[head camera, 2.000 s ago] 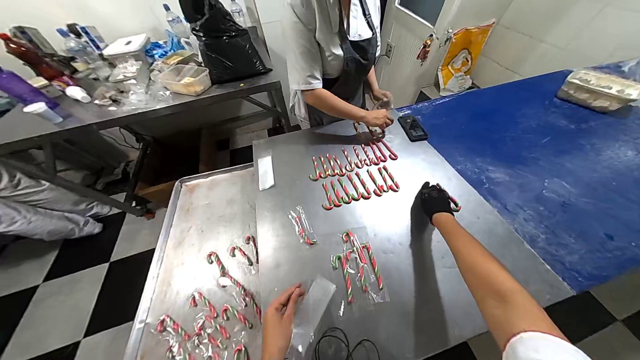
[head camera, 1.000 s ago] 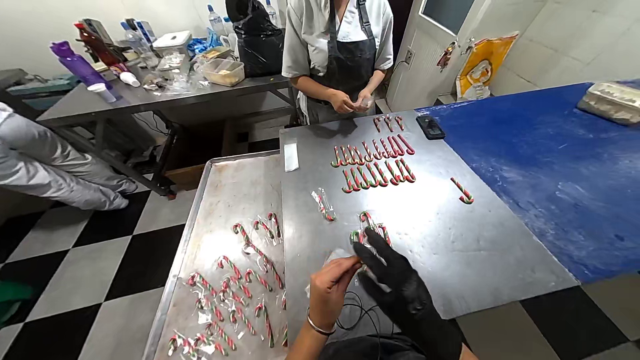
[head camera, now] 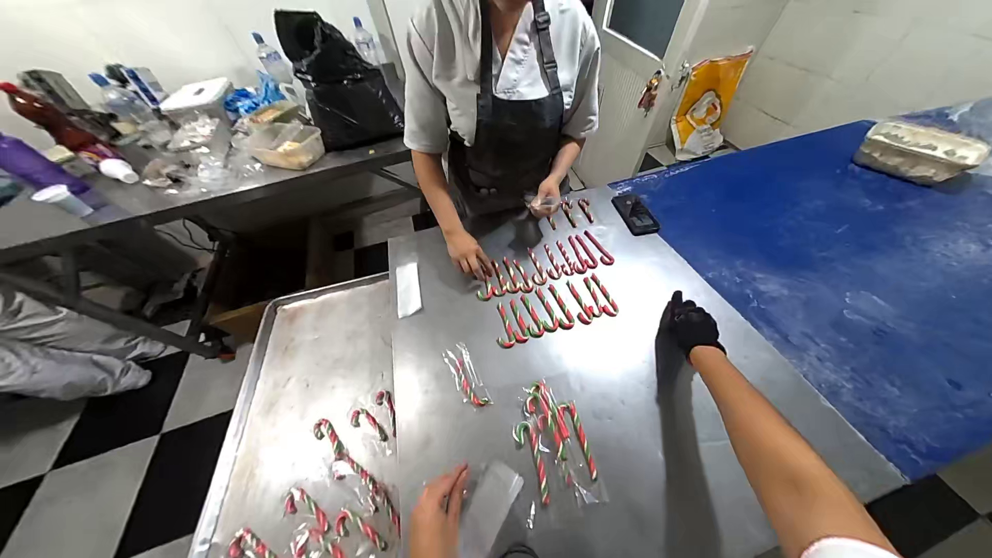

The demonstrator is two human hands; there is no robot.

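Observation:
My left hand is at the lower middle, fingertips beside clear plastic bags, with nothing visible in it. My right hand, in a black glove, is curled low over the steel table's right part; whether it holds anything is hidden. Between my hands lie several red, green and white candy canes, at least some in clear wrap. Farther left is a wrapped cane pair. Two rows of unwrapped canes lie beyond, with a few more canes at the far edge.
A co-worker's hand touches the far row's left end; the other hand holds clear plastic. A metal tray with wrapped canes adjoins at left. A phone lies far right, beside a blue table surface bearing an egg carton.
My hands were together near the wrapped canes a second ago; now they are apart, the right one farther forward and right. The lone cane there no longer shows. The co-worker's hand has reached the row.

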